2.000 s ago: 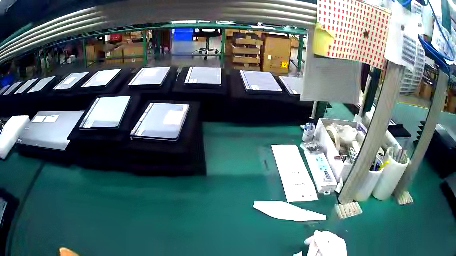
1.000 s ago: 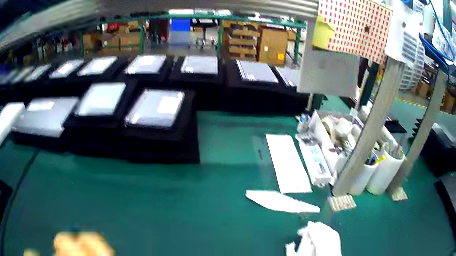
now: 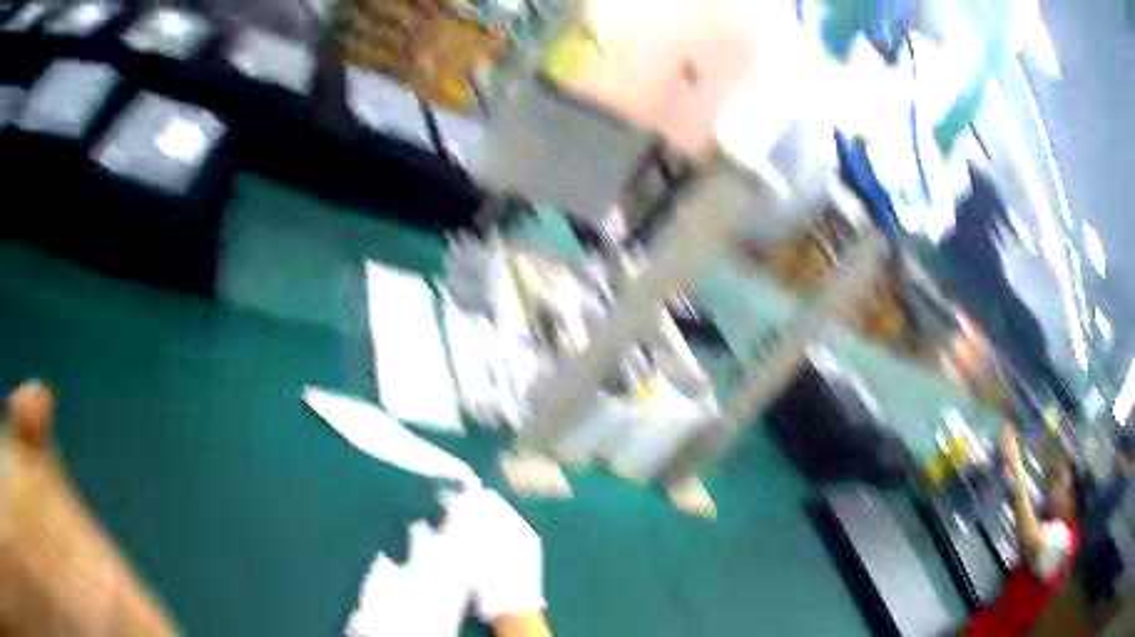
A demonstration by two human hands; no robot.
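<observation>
The view is strongly blurred. My left hand (image 3: 62, 535) is bare and cut off by the lower left edge; its grip is unclear. A crumpled white glove (image 3: 467, 560) is low in the middle over the green mat (image 3: 237, 498). A small bare-skin patch, apparently my right hand (image 3: 518, 625), touches the glove's lower right edge; most of it is cut off, so whether it grips is unclear. A white pointed strip (image 3: 386, 436) lies just above the glove, its right tip meeting it.
A white card (image 3: 411, 346) lies beside a cluttered white bin (image 3: 498, 386) and pale posts (image 3: 647, 305). Laptops on black foam (image 3: 162, 143) stand at the upper left. Dark panels (image 3: 890, 560) lie at the right, near a person in a red vest (image 3: 1027, 591).
The view has swung right and tilted, so bench items sit further left. My left hand shows larger at the lower left. Bare skin now shows at the white glove, and a red-vested person has come into view.
</observation>
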